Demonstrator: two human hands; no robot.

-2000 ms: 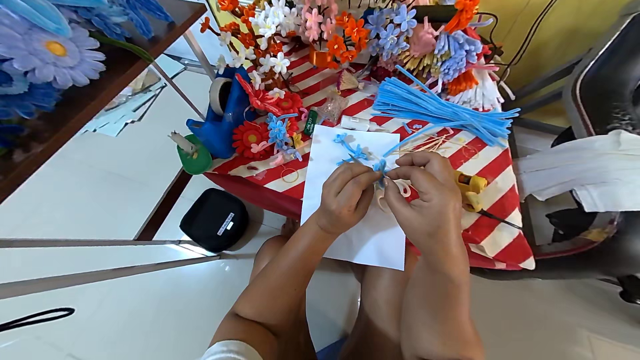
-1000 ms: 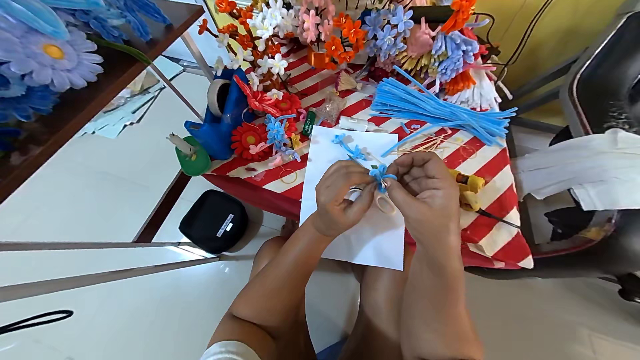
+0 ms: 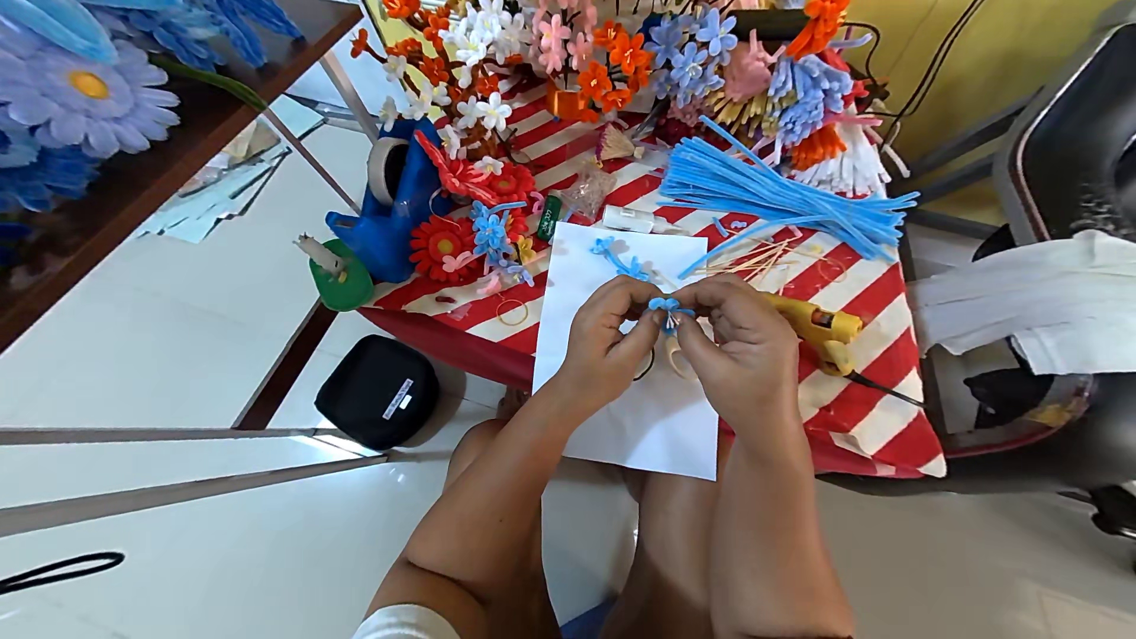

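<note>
Between my left hand (image 3: 612, 342) and my right hand (image 3: 741, 351), a small blue pipe-cleaner flower (image 3: 670, 311) with pale stamens is pinched by the fingertips of both. Both hands are above a white sheet of paper (image 3: 621, 435). More blue pipe-cleaner pieces (image 3: 621, 259) lie on the paper just beyond my fingers. Below the flower, the scissors' handle loops (image 3: 679, 359) show partly, the rest hidden by my hands. A yellow glue gun (image 3: 821, 328) lies right of my right hand. A bundle of blue pipe cleaners (image 3: 781, 195) rests farther back.
The red-and-white striped cloth (image 3: 874, 382) bears a blue tape dispenser (image 3: 395, 204), a white tube (image 3: 635, 219), a green spool (image 3: 549, 216), thin sticks (image 3: 759, 259) and red flowers (image 3: 444, 248). Bunches of pipe-cleaner flowers (image 3: 621, 53) line the back. A black case (image 3: 377, 390) sits on the floor at left.
The blue flower between my fingertips has turned, and its petals and pale stamens now show. My hands have shifted only slightly over the paper.
</note>
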